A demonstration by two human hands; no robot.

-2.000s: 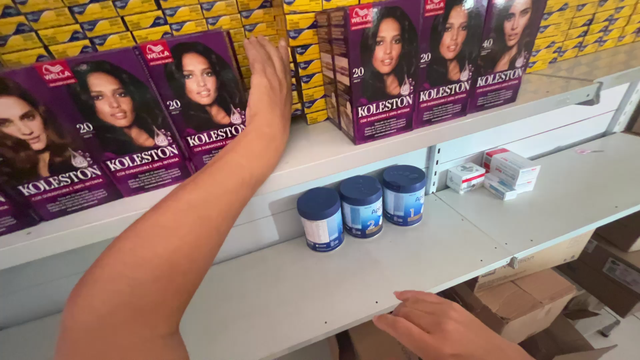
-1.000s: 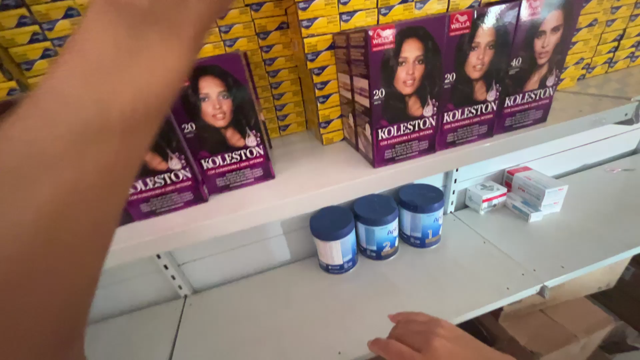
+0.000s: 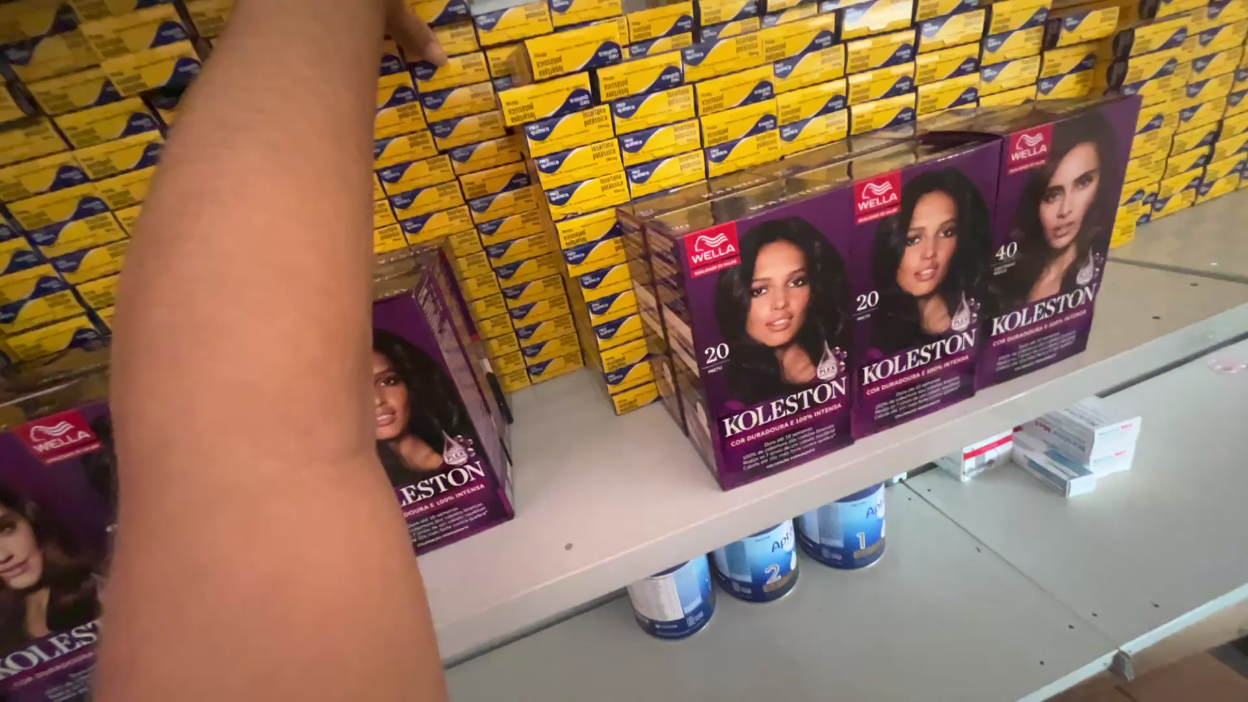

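My left forearm rises through the left half of the head view. Only some fingers of my left hand point(image 3: 417, 37) show at the top edge, by the stacked yellow and blue medicine cartons point(image 3: 624, 127); whether they hold anything is hidden. Behind the forearm, a purple Koleston hair dye box point(image 3: 444, 497) faces out, with another Koleston box point(image 3: 58, 487) at the far left. Right of the gap stands a row of Koleston boxes point(image 3: 780, 390), several deep. My right hand is out of view.
The upper white shelf point(image 3: 585, 507) carries the boxes. On the lower shelf point(image 3: 829, 634) stand three blue cans point(image 3: 756, 565), partly under the upper shelf's edge. Small white and red cartons point(image 3: 1082, 439) lie to their right.
My left hand has gone from beside the left Koleston boxes up to the top edge by the yellow cartons. My right hand has left the view. The view has shifted toward the upper shelf.
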